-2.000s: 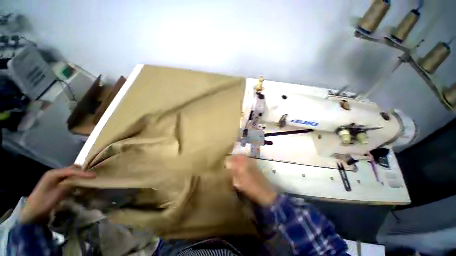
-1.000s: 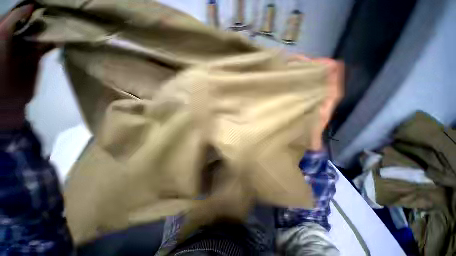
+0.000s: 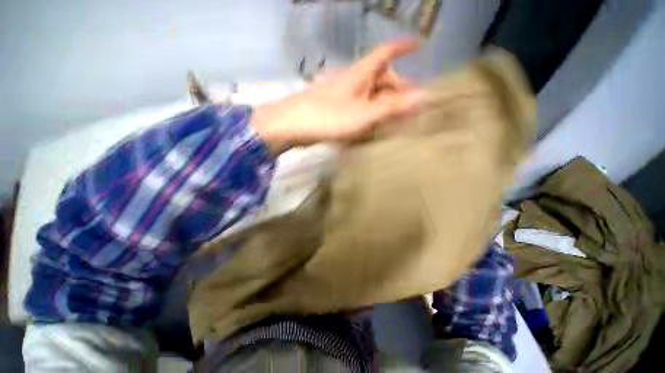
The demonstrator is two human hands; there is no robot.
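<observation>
A large khaki garment piece, blurred, hangs in folds in front of me, from the upper right down to my lap. My left hand reaches across to the right over the cloth's upper left edge. Its fingers look spread, and the lower fingertips overlap the cloth; I see no clear grip. My right hand is hidden behind the cloth. Only my right plaid sleeve shows below the cloth's right side.
A white sewing table lies behind my left arm. Blurred machine parts show beyond the arm, and thread cones are at the top. A heap of khaki pieces with a white patch lies at the right.
The cloth was spread beside the machine, then lifted between both hands. Now my left hand has crossed to the right and its grip looks released. The cloth's left end has dropped.
</observation>
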